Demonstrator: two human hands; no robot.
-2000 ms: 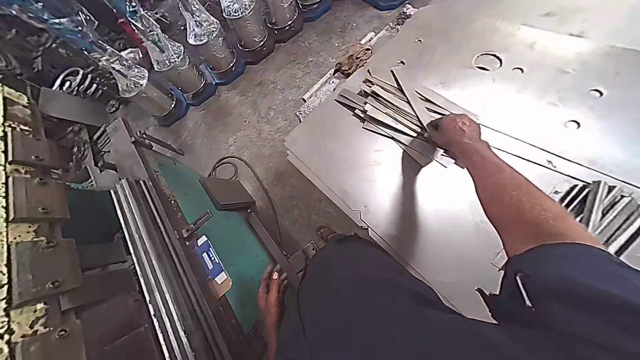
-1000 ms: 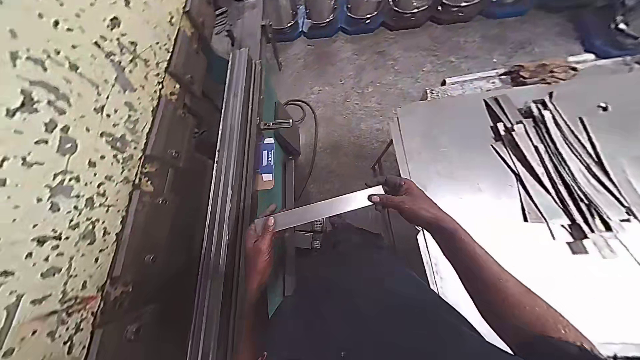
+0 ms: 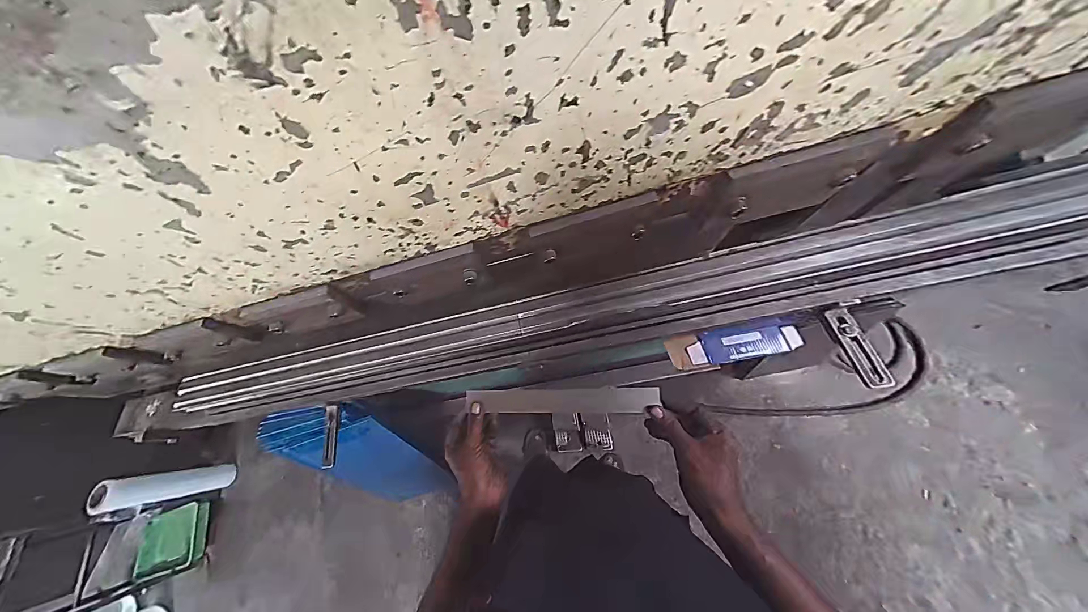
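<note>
A flat metal strip (image 3: 564,400) lies level between my two hands, in front of a press brake's grooved steel die (image 3: 544,323). At the strip's left end, my left hand (image 3: 476,459) grips it with the thumb on top. My right hand (image 3: 699,450) pinches the right end between thumb and fingers. Above the die runs the machine's dark clamp bar (image 3: 595,246), below a beam of chipped cream paint (image 3: 425,153). The fingers under the strip are mostly hidden.
A blue and white box (image 3: 748,342) sits just beyond the strip's right end, near a slotted metal bracket (image 3: 858,348) and a black cable (image 3: 914,365). A blue panel (image 3: 365,455) stands at left. Foot pedals (image 3: 582,432) show below the strip. Further left are a white roll (image 3: 161,490) and a green object (image 3: 172,540).
My right hand was at the pile of strips on the metal sheet, then both hands held one strip. The view has swung round to face the machine, and the strip is now alongside the die.
</note>
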